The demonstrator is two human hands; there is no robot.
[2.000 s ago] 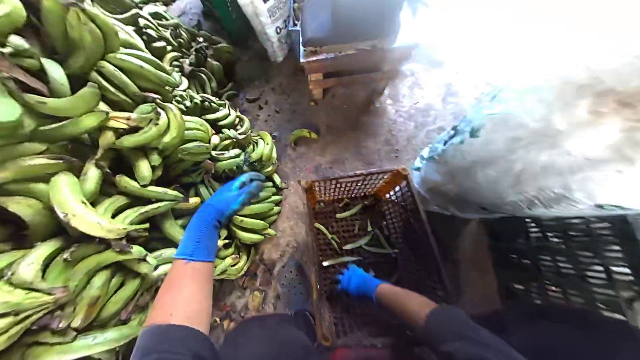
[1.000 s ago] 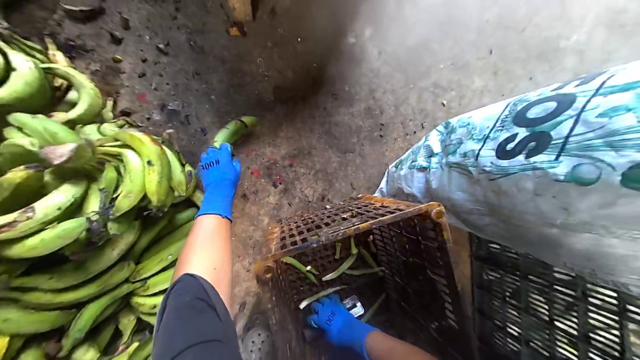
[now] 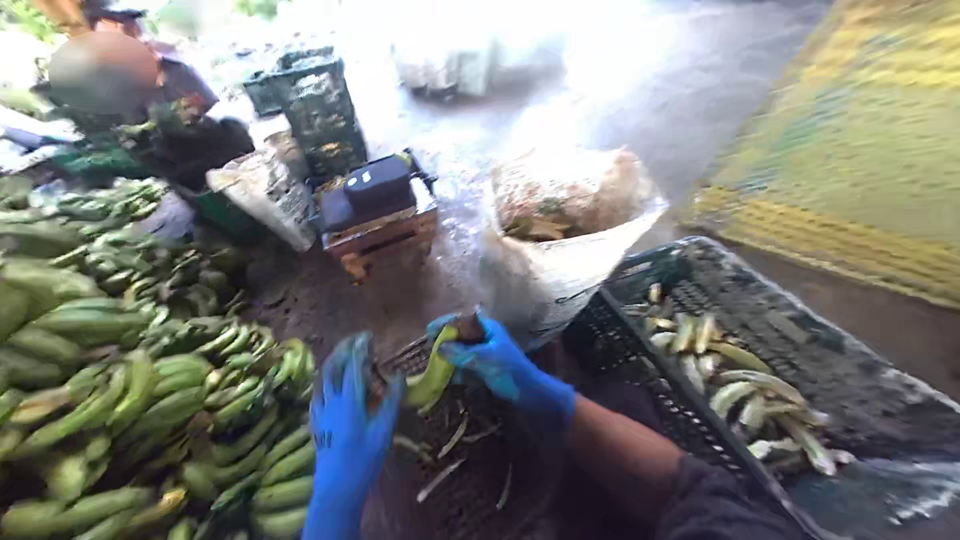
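Observation:
Between my two blue-gloved hands is a green plantain, above a plastic crate with strips of peel. My right hand is closed around its upper end, near a dark, blurred part. My left hand is at the lower end with its fingers spread; whether it grips the plantain cannot be told. A large heap of green plantains lies to the left. Peeled plantains lie in a dark green crate on the right.
An open white sack stands ahead, beside the dark crate. Farther left are a wooden stand with a dark object on top, stacked crates and a person. A yellow woven sack is at the upper right.
My left hand has come from beside the heap to in front of me. My right hand has risen out of the crate and holds a plantain. The view has swung up.

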